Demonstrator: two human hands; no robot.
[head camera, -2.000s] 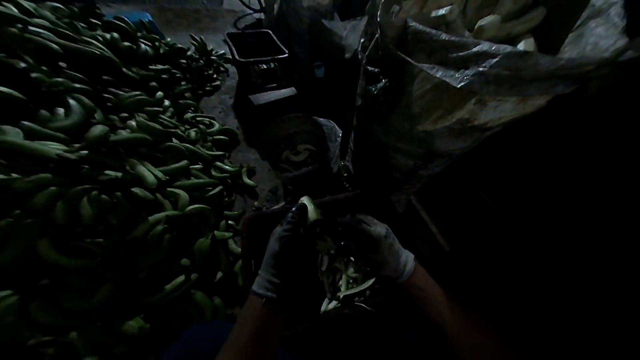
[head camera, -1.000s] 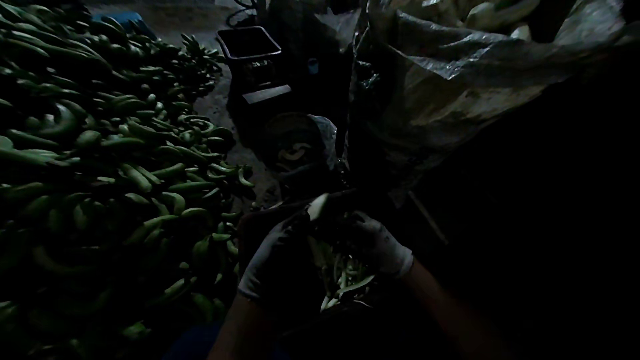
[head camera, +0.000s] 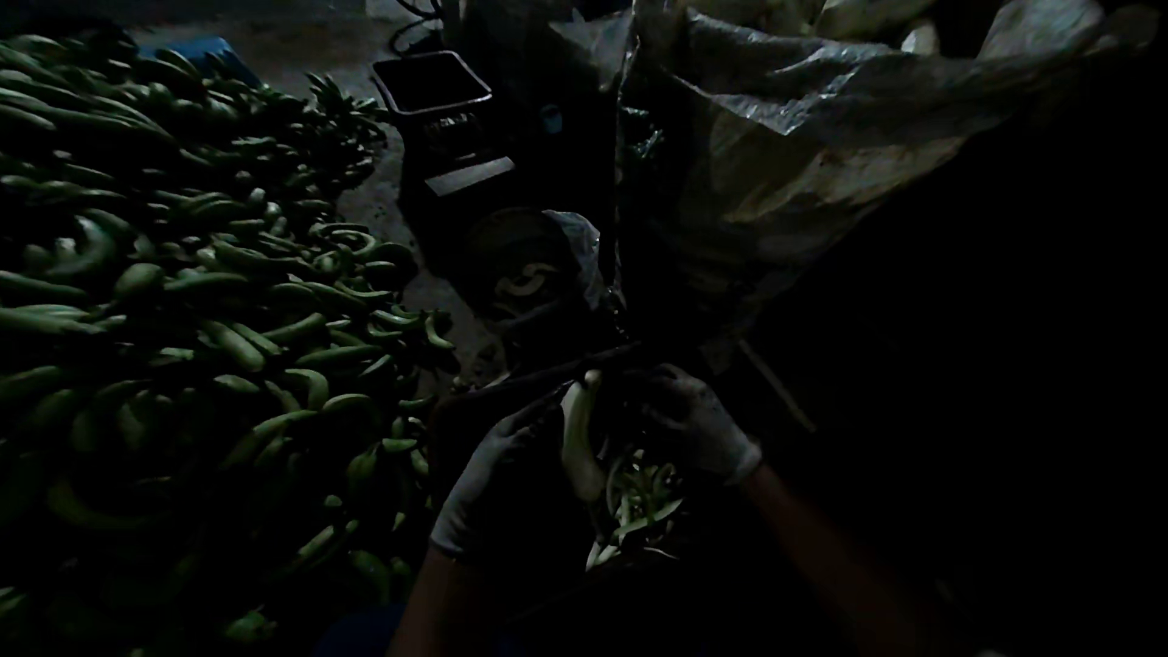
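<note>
A pale plantain (head camera: 581, 438), its skin apparently off, stands lengthwise between my two gloved hands. At its left side is my left hand (head camera: 497, 470), whose dark fingertips meet the fruit's upper part. My right hand (head camera: 698, 422) is bent on the other side, its fingers lost in shadow; whether it holds a tool I cannot tell. Strips of green and pale peel (head camera: 643, 502) lie below and between the hands, near the dark edge of a container (head camera: 538, 372).
A large heap of green plantains (head camera: 246, 342) spreads on the left. Ahead are a black crate (head camera: 433, 84) and a dark vessel with pale pieces (head camera: 526, 280). A big plastic sack (head camera: 821, 137) of pale produce stands at the upper right. A thin stick (head camera: 776, 385) lies below it.
The pale fruit between my hands now shows at nearly full length, where earlier only a short part showed. My hands stay close to the same place.
</note>
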